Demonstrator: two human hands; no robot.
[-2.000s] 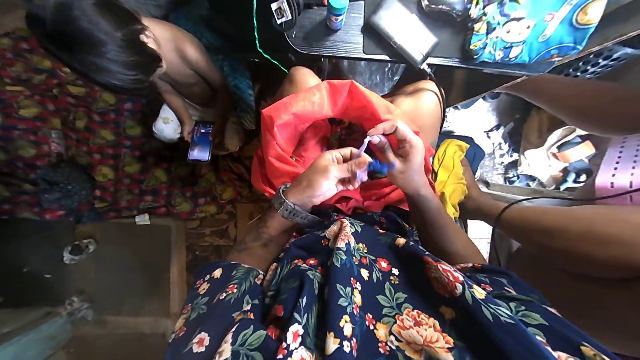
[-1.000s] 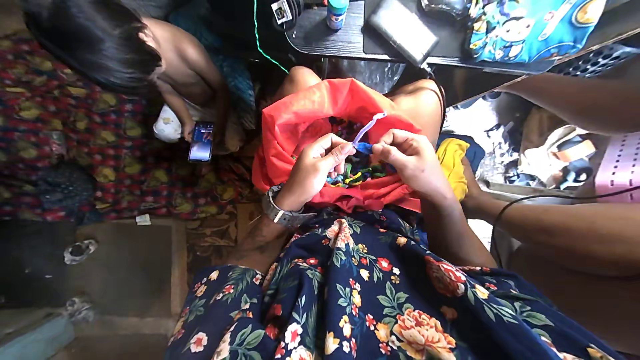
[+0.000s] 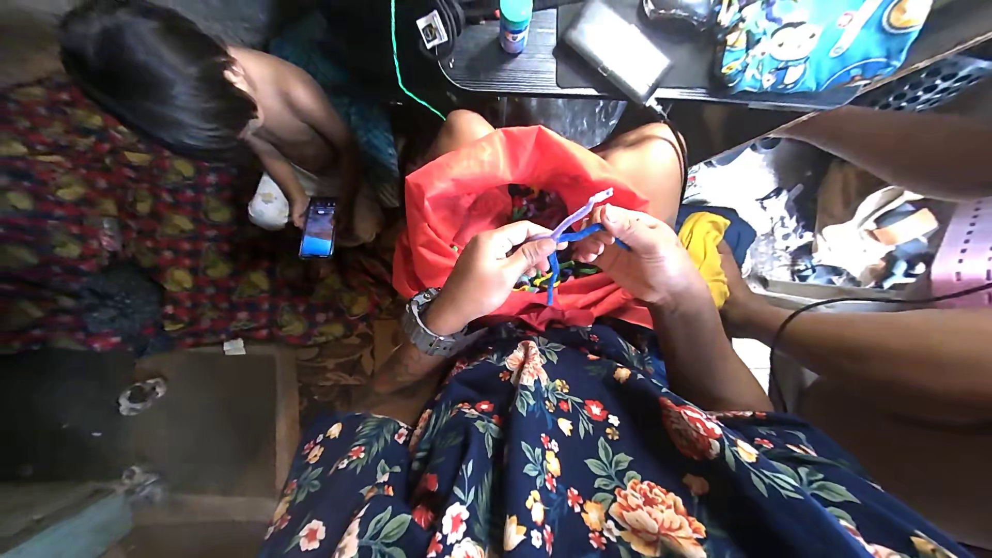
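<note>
My left hand (image 3: 496, 267), with a metal-band watch (image 3: 426, 324) at its wrist, pinches a lilac cord (image 3: 575, 215) and a blue cord (image 3: 552, 279) where they cross. The lilac cord's end sticks up to the right, and one blue end hangs down below my left fingertips. My right hand (image 3: 635, 248) grips another part of the blue cord between thumb and fingers. Both hands are over the open mouth of a red fabric bag (image 3: 442, 209) in my lap. Several coloured cords (image 3: 570, 271) lie inside the bag, partly hidden by my hands.
At left, a person (image 3: 294, 108) looks down at a phone (image 3: 318, 227) on a patterned cloth. A black table (image 3: 535, 62) ahead holds a small bottle (image 3: 515, 27), a flat silvery case (image 3: 618, 48) and a blue printed cloth bag (image 3: 814, 46). A yellow cloth (image 3: 705, 248) and another person's legs (image 3: 876, 333) are at right.
The blue cord, bunched between my fingers a second ago, now shows drawn out, with one end hanging down. My hands stay over the bag, and my left fingers now pinch the lilac cord beside it.
</note>
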